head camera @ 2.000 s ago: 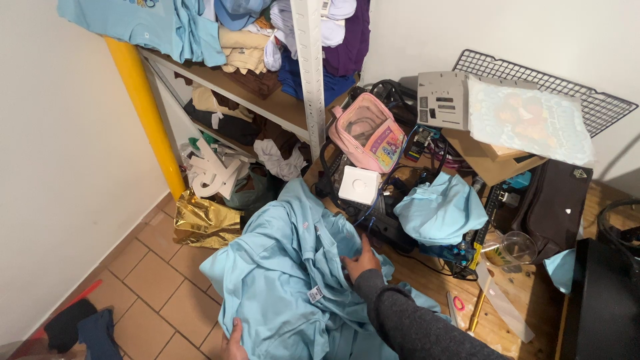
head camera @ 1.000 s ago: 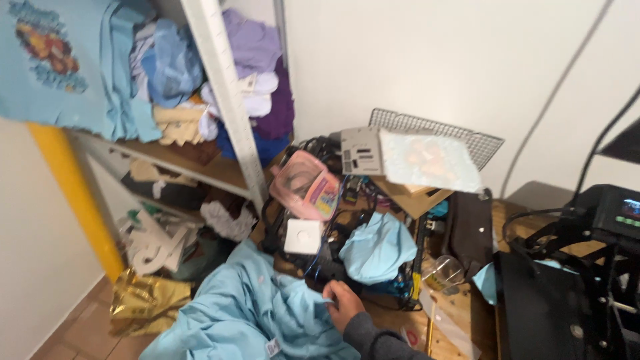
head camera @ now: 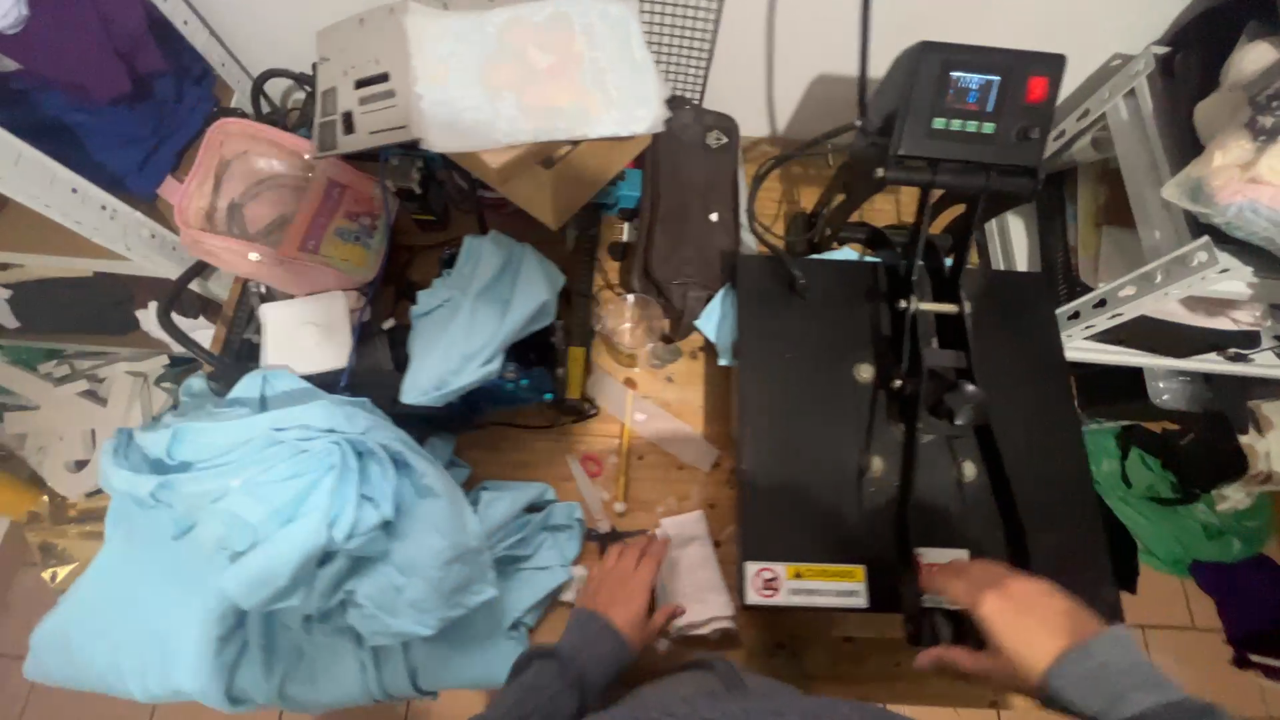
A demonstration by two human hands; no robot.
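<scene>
My left hand (head camera: pixel 628 590) rests at the table's front edge, fingers over the dark handles of a pair of scissors (head camera: pixel 612 538) and beside a folded white cloth (head camera: pixel 695 570); whether it grips anything is unclear. A large heap of light blue fabric (head camera: pixel 300 520) lies to its left. On the right stands a black heat press (head camera: pixel 820 400) with a lit control box (head camera: pixel 975 105). My right hand (head camera: pixel 1000 620) is slightly blurred over the front of the press, fingers near its front handle and a small label; contact cannot be told.
Behind the heap sit a pink clear-front pouch (head camera: pixel 280 205), a white square box (head camera: pixel 305 332) and a smaller blue cloth (head camera: pixel 485 315). A plastic cup (head camera: pixel 632 325), a yellow pencil (head camera: pixel 626 450) and a dark case (head camera: pixel 690 210) are mid-table. Metal shelving (head camera: pixel 1150 300) stands right.
The view has swung right to the heat press. My left hand has come off the blue fabric to the table's front edge, and my right hand is now over the front of the press.
</scene>
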